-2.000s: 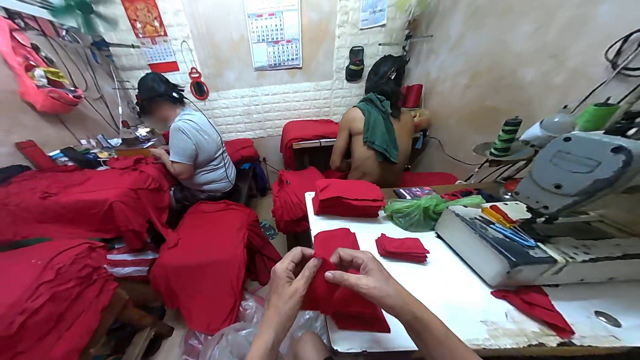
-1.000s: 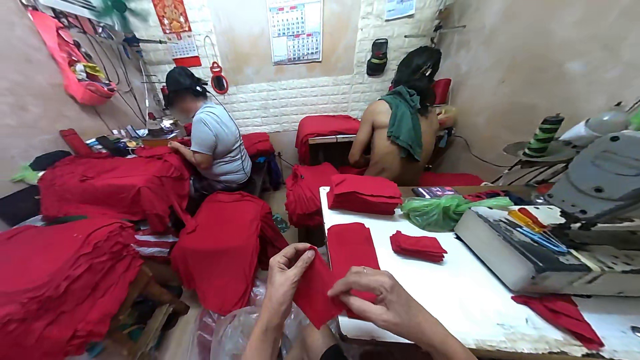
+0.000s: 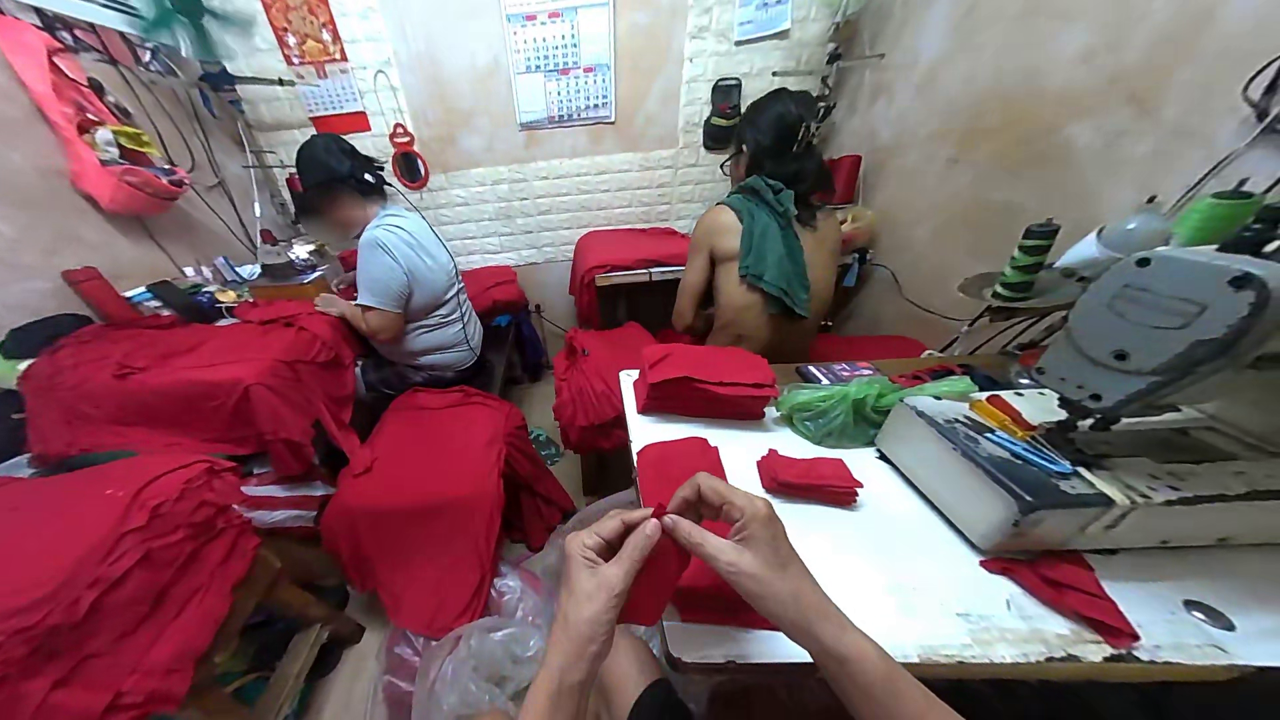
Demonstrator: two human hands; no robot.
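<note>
Between finger and thumb, my left hand (image 3: 605, 570) and my right hand (image 3: 740, 545) both pinch the top edge of a red fabric piece (image 3: 655, 580), which hangs down at the white table's near left edge. Their fingertips nearly meet. Behind them lies a stack of red fabric pieces (image 3: 680, 465), partly hidden by my right hand. A thicker red fabric stack (image 3: 705, 380) sits at the table's far left corner, and a small folded red stack (image 3: 810, 477) lies to the right of my hands.
An industrial sewing machine (image 3: 1160, 330) stands on the white table (image 3: 900, 590) at right, with small tools (image 3: 1020, 435) on its base. Green plastic bag (image 3: 840, 410) lies behind. Heaps of red cloth (image 3: 430, 500) fill the left. Two people (image 3: 415, 280) sit working farther back.
One second ago my hands were farther apart, with the red piece spread between them; now their fingertips are close together at its top edge.
</note>
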